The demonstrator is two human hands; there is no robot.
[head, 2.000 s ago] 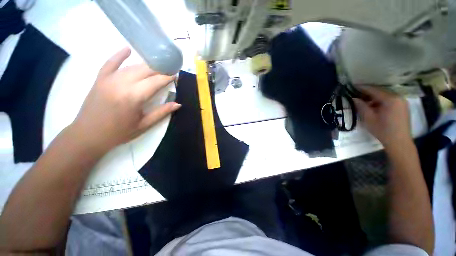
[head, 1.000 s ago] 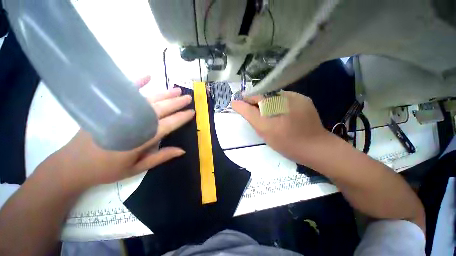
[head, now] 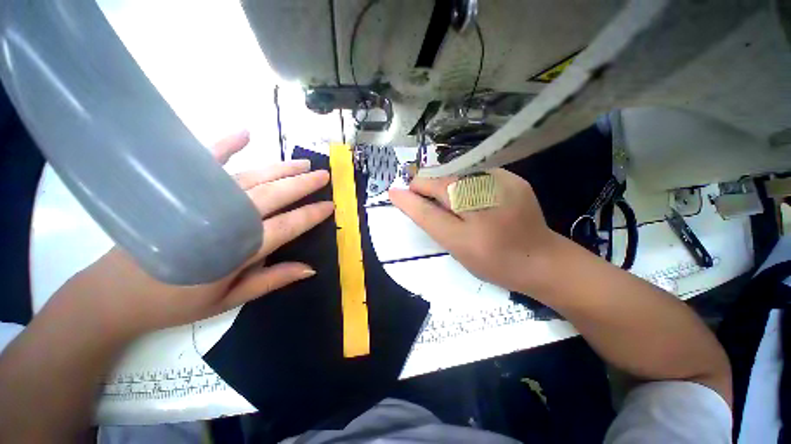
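Note:
A black fabric panel (head: 295, 347) lies on the white table, its narrow end at the needle area. A yellow strip (head: 349, 260) with small dark marks lies lengthwise on it. My left hand (head: 251, 221) is flat with fingers apart on the panel, left of the strip, partly hidden by a grey arm. My right hand (head: 477, 217) is beside the needle plate (head: 380, 169), thumb and finger close together near small metal parts; whether it holds anything is unclear. The cream ribbed knob (head: 473, 192) hides part of it.
The off-white machine head (head: 538, 52) is overhead. The thick grey arm (head: 147, 156) crosses the upper left. Black-looped scissors (head: 620, 234) and a slim dark tool (head: 689, 236) lie at right. Dark cut pieces (head: 568, 173) are behind my right hand. A printed ruler (head: 165, 381) runs along the near edge.
My right hand has moved from the scissors at right to beside the needle plate. My left hand stays on the panel. The view has moved closer, and the grey arm covers more of it.

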